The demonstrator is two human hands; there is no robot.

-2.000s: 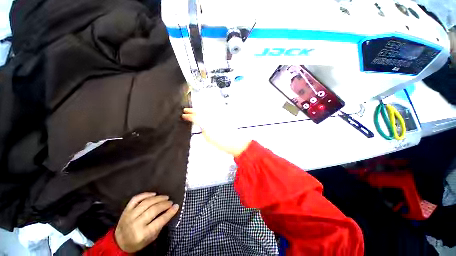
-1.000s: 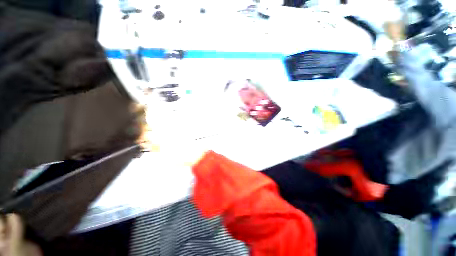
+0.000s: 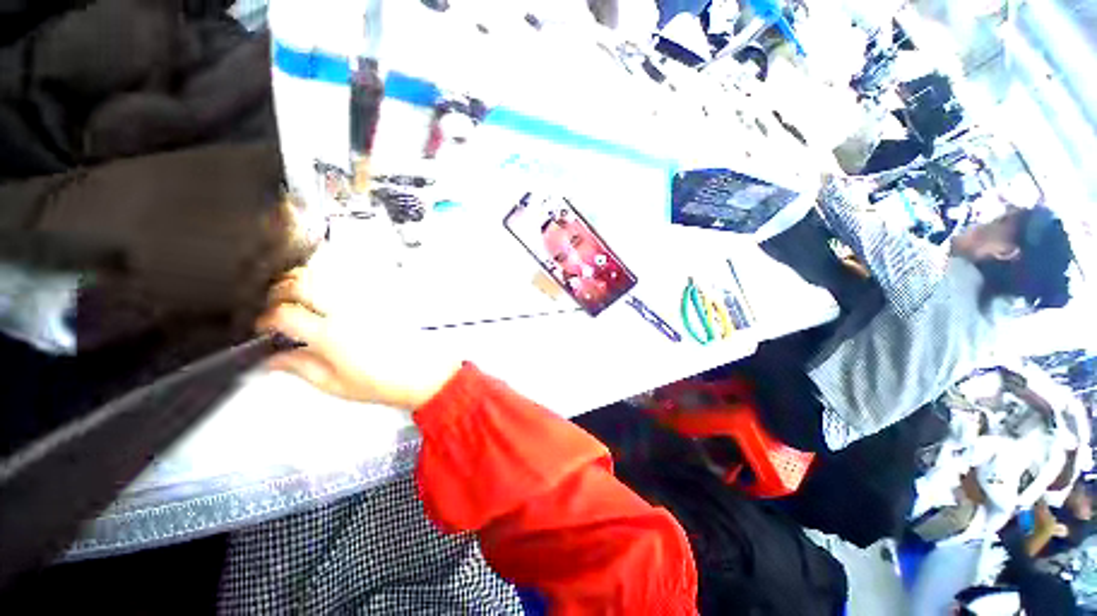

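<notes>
The dark brown jacket (image 3: 156,229) lies at the left and is blurred. Its lower edge, a long straight strip (image 3: 144,391), runs from my right hand down to the lower left. My right hand (image 3: 331,343), in a red sleeve, holds this edge with fingers and thumb in front of the machine's needle area. The presser foot area (image 3: 343,199) is partly hidden by glare. A white scrap (image 3: 42,307) shows at the left rim. My left hand is not in view.
The white sewing machine (image 3: 577,84) has a dark control panel (image 3: 734,199). A lit smartphone (image 3: 570,255), black snips (image 3: 653,319) and green-yellow scissors (image 3: 704,313) lie on the machine bed. Another person (image 3: 926,325) sits at the right, near a red stool (image 3: 752,445).
The view has swung right, and the seated person now shows. My left hand, on the brown cloth two seconds ago, has left the picture. The brown edge is now lifted and pulled towards the lower left.
</notes>
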